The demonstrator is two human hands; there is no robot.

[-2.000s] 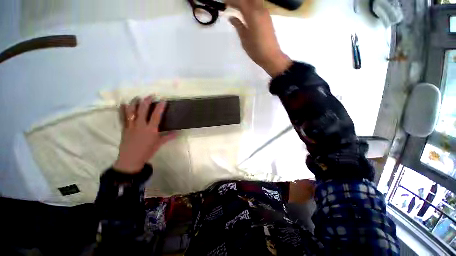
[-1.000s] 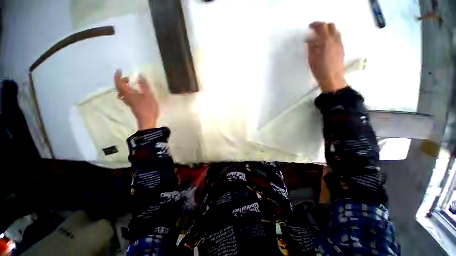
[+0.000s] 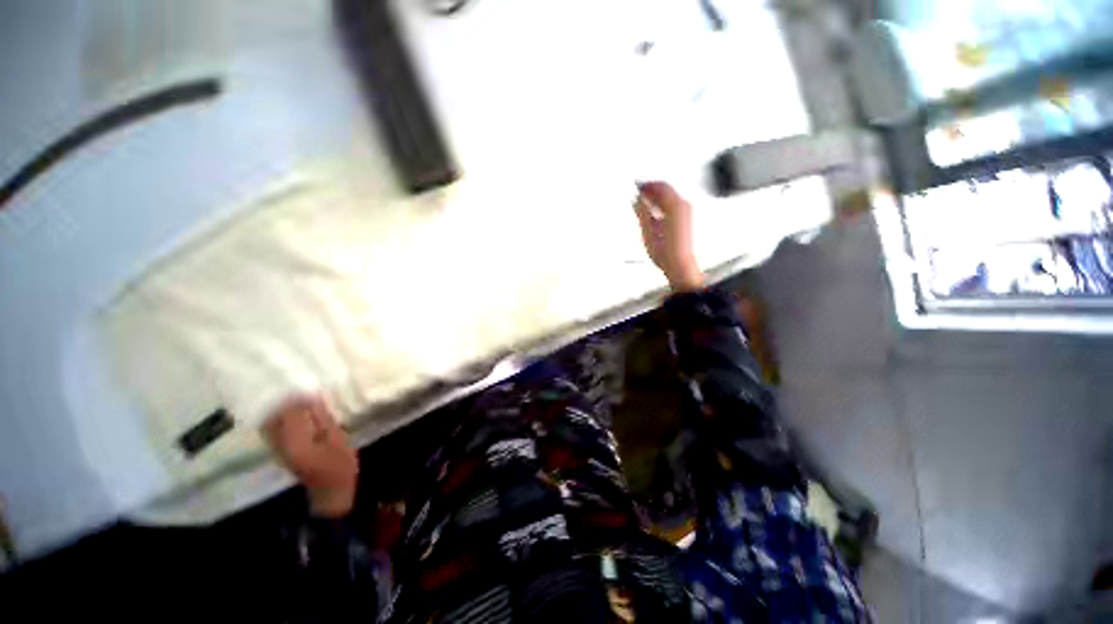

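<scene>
The cream cloth (image 3: 244, 274) lies wrinkled along the front of the table, its right part washed out by glare. A small dark label (image 3: 205, 432) sits near its left end. My left hand (image 3: 314, 449), blurred, is curled at the cloth's front edge, right of the label, and appears to pinch the cloth. My right hand (image 3: 666, 234) is curled near the right front edge of the table. A small white bit shows at its fingers; glare hides whether it is cloth. The dark brown block (image 3: 397, 104) lies beyond the cloth, touched by neither hand.
A brown curved ruler (image 3: 116, 122) lies at the left. A pale bar with a dark end (image 3: 781, 162) is at the right table edge. Part of a dark loop shows at the top edge. A window (image 3: 1013, 232) and grey floor (image 3: 854, 402) are at the right.
The block went from lying crosswise under my left hand to pointing away from me. Both hands have come closer to the table's front edge and curled. The view has turned.
</scene>
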